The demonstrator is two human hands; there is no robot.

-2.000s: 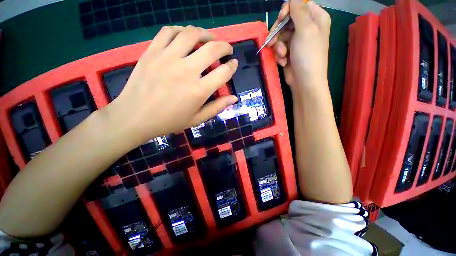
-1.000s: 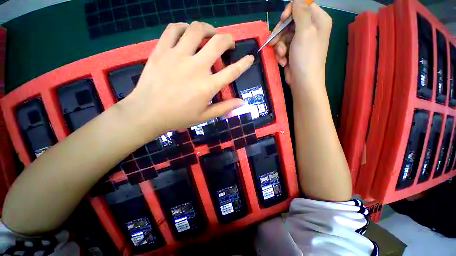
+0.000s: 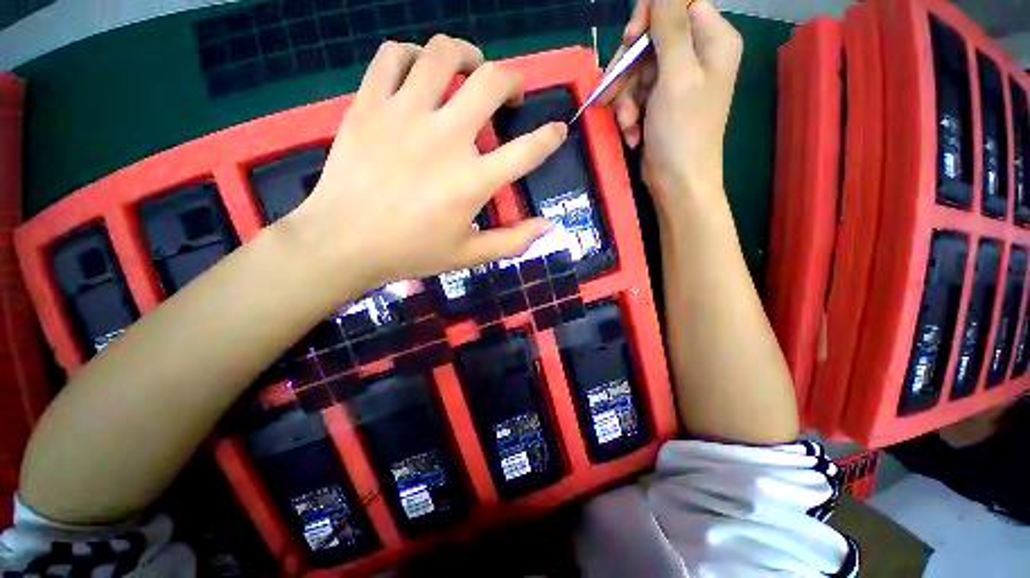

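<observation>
A red-orange foam tray holds black phones in two rows. My left hand is spread over the far row, its index fingertip on the upper part of the far-right phone. My right hand grips tweezers, their tip at that phone's upper end beside my left fingertip. A clear carrier sheet with black square pads lies across the phones, below my left hand. Whether a pad is at the tweezer tip cannot be told.
A long black gridded sheet lies on the green mat beyond the tray. Thick red-orange trays stand stacked at the right, the top one filled with phones. Another red-orange edge shows at the far left.
My left index finger has extended onto the far-right phone beside the tweezer tip. The carrier sheet has shifted slightly right with my left hand. My right hand has barely moved.
</observation>
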